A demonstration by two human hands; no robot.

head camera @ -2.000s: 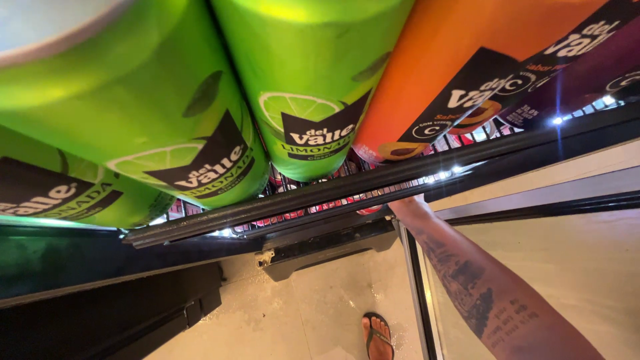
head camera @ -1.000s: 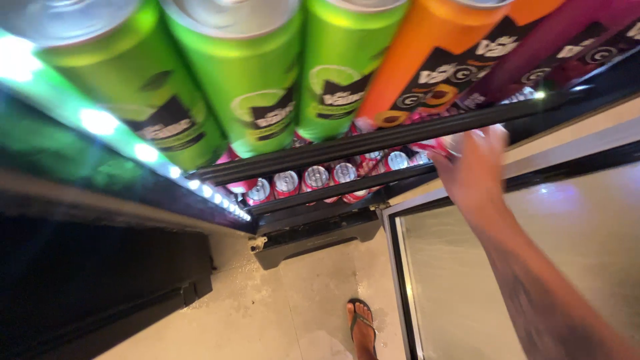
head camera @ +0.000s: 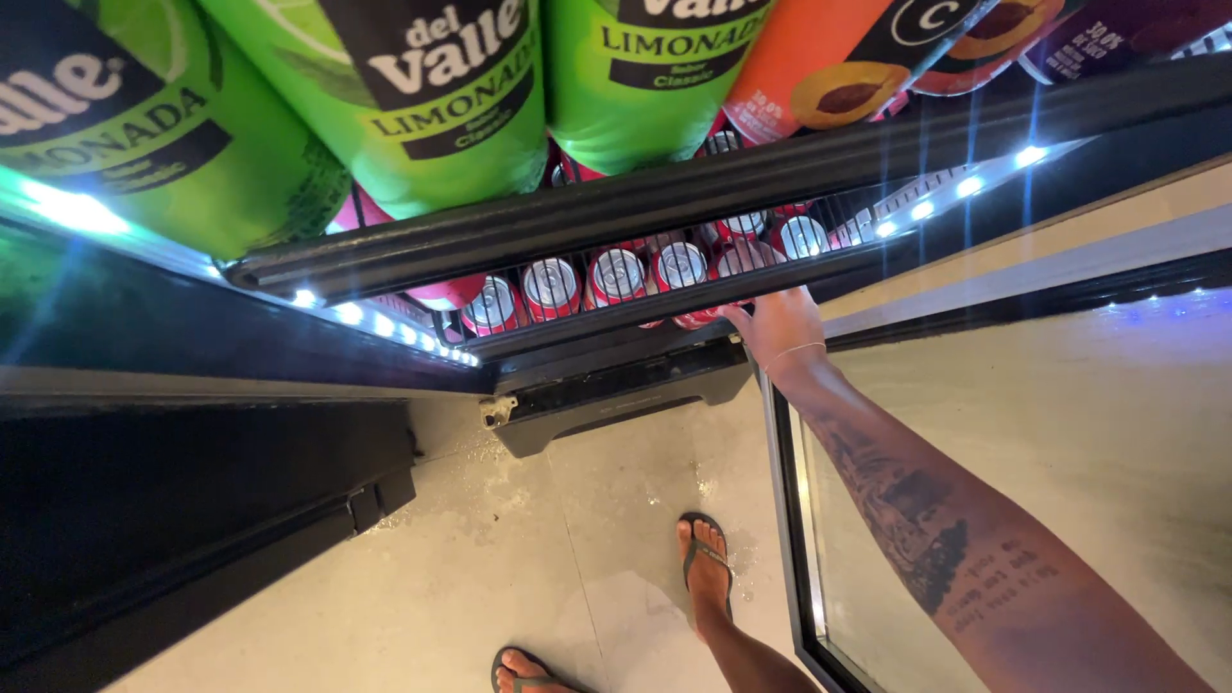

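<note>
My right hand (head camera: 782,325) reaches in under the front edge of a wire shelf (head camera: 597,318) in an upright drinks cooler. Its fingers go out of sight below the shelf edge, beside a red can (head camera: 698,318); whether they grip it cannot be told. Through the wires show the silver tops of several red cans (head camera: 616,276). On the shelf above stand large green lemonade cans (head camera: 452,106), an orange can (head camera: 818,67) and a purple one (head camera: 1107,43). My left hand is not in view.
The cooler's glass door (head camera: 1011,462) stands open at the right. LED strips (head camera: 385,325) light both inner sides. A black base panel (head camera: 616,399) sits low above the wet tiled floor (head camera: 462,558), where my feet in flip-flops stand. A dark cabinet (head camera: 192,520) is at the left.
My right hand was at the right end of the shelf edge one second ago. It is now lower and further left, with the fingers under the lower shelf edge.
</note>
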